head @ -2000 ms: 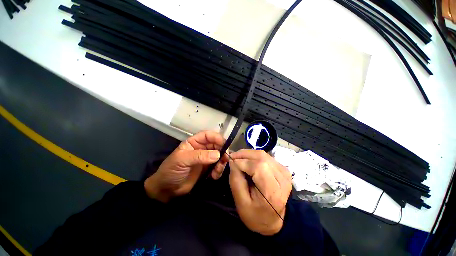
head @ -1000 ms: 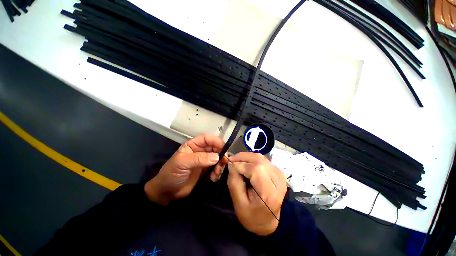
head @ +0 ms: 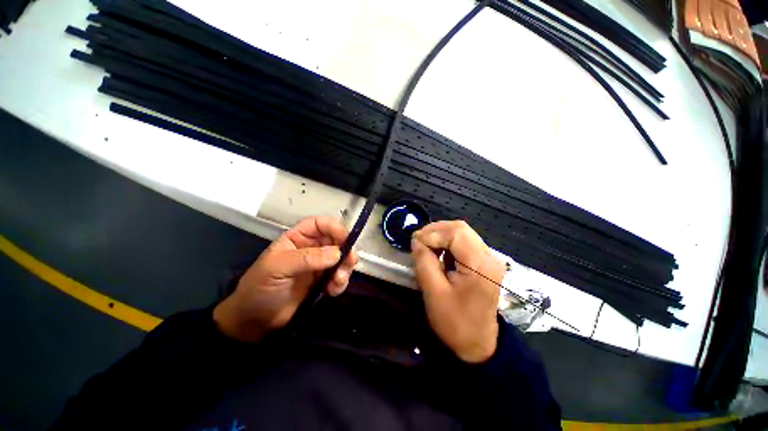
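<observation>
My left hand (head: pixel 290 274) grips the near end of a long narrow black strap (head: pixel 389 139) between thumb and fingers at the table's near edge. The strap runs away from me across the main strap pile. My right hand (head: pixel 461 282) holds a thin dark rod (head: pixel 487 276) in its fingertips, at the right rim of a small round black pot (head: pixel 396 226). The rod's tip is hidden by the fingers or the pot. The pot shows a shiny reflection inside.
The main pile of black straps (head: pixel 278 109) lies across the white table (head: pixel 202 189). A stained crumpled rag (head: pixel 526 310) lies partly behind my right hand. Separated straps (head: pixel 623 105) lie beyond. Long black strips (head: pixel 731 244) hang at the right end. Thin dark cord loops at the front edge.
My right hand has moved with the rod from the strap end to the pot. My left hand still holds the strap. The whole view has shifted, with more of the right end showing.
</observation>
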